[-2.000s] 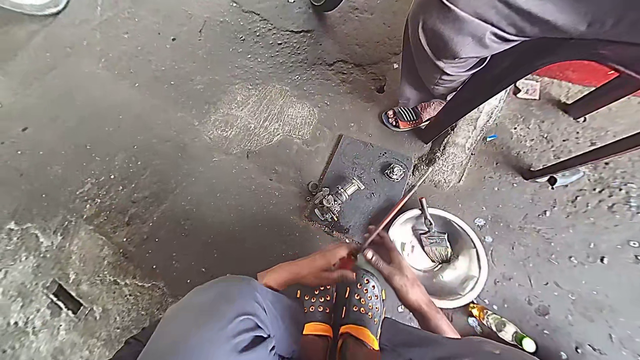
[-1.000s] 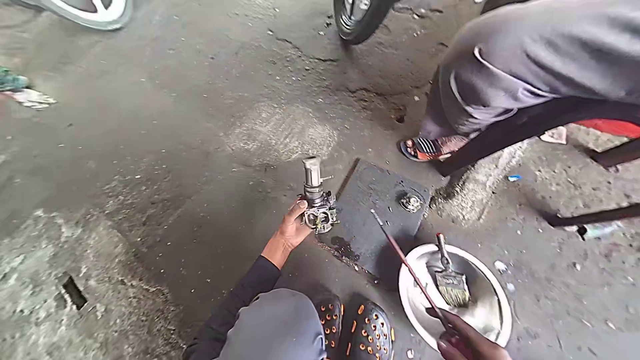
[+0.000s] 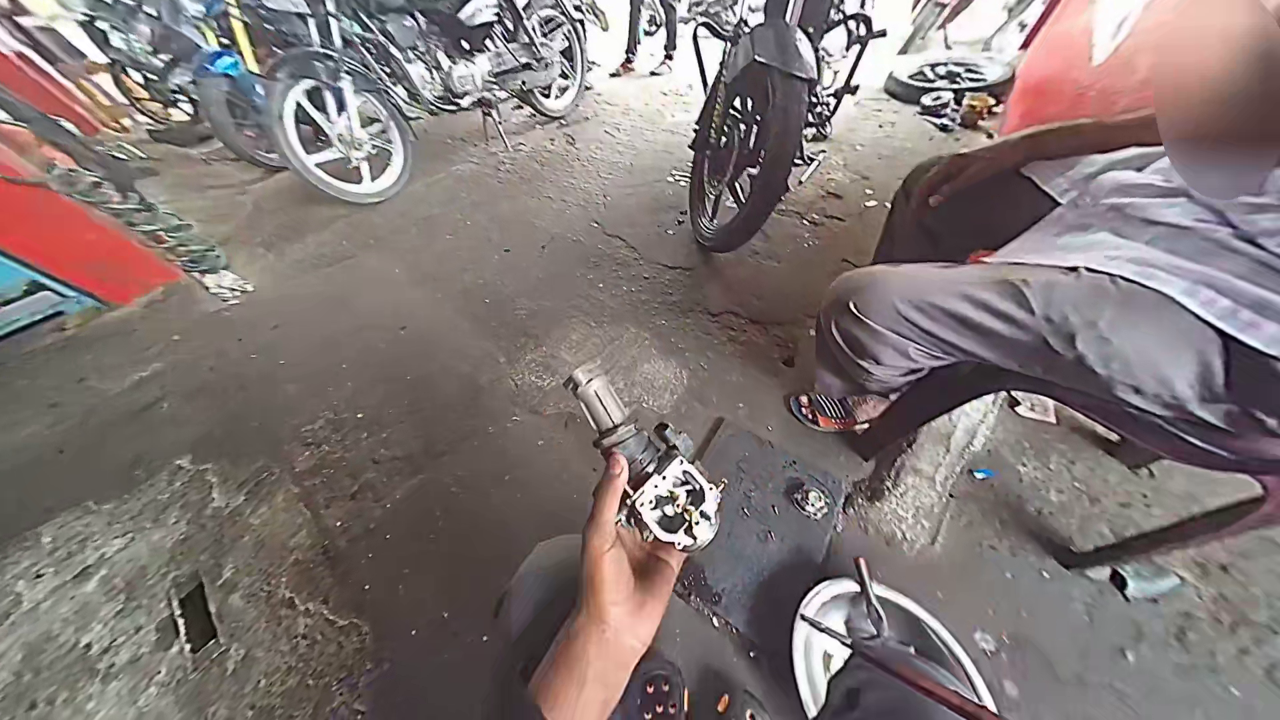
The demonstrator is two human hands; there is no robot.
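My left hand (image 3: 625,585) holds a metal carburetor (image 3: 676,505) up over the floor, its open cavity facing me and its cylindrical end pointing up and left. A slender screwdriver (image 3: 925,682) with a reddish shaft slants across the metal bowl (image 3: 965,640) at the bottom right; its far end runs out at the lower edge. My right hand is not in view. A brush handle (image 3: 868,598) rises from the bowl, the bristles hidden behind a dark shape. Beyond the carburetor, a small metal part (image 3: 810,498) lies on a dark flat plate (image 3: 765,540).
A person (image 3: 960,320) sits at the right on a dark chair, one sandalled foot (image 3: 828,410) near the plate. A motorcycle front wheel (image 3: 745,160) stands ahead, and other motorcycles (image 3: 345,130) are back left. Rough broken concrete (image 3: 120,580) with a slot lies at the left.
The carburetor, on the plate two seconds ago, was in my left hand one second ago and still is. My right hand has gone out of view. The view has tilted up strongly.
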